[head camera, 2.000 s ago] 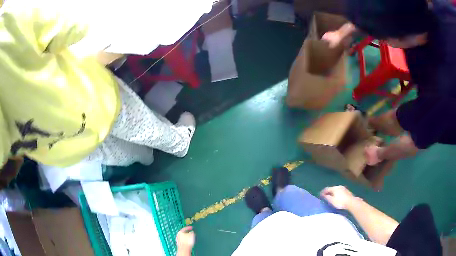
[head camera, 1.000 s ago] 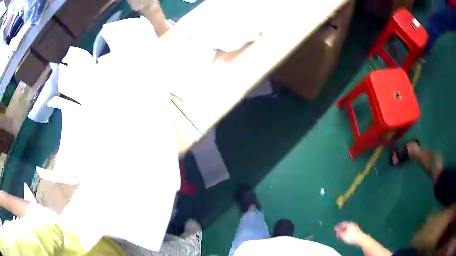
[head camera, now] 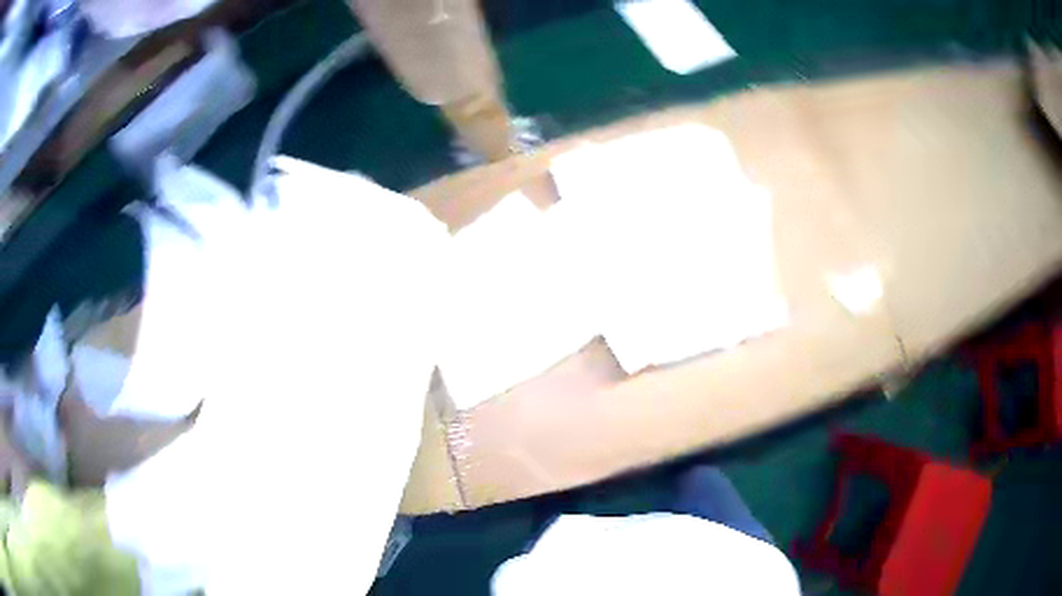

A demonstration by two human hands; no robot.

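Note:
White foam squares [head camera: 675,245] lie flat in a loose overlapping group on the cardboard-covered table [head camera: 955,198]. A large heap of long white foam strips [head camera: 291,314] lies to their left, overexposed, with an end hanging over the table's near edge. Neither of my hands is in the picture. My white top shows at the bottom edge.
A cardboard-wrapped post [head camera: 431,52] stands at the table's far edge. Red stools [head camera: 937,524] stand on the floor at the lower right. A bit of yellow clothing [head camera: 70,541] shows at the lower left. A white piece [head camera: 675,33] lies beyond the table.
My view has swung from the floor, boxes and coworkers to the table, which is now close in front. The red stools have shifted to the lower right. My hand has left the picture.

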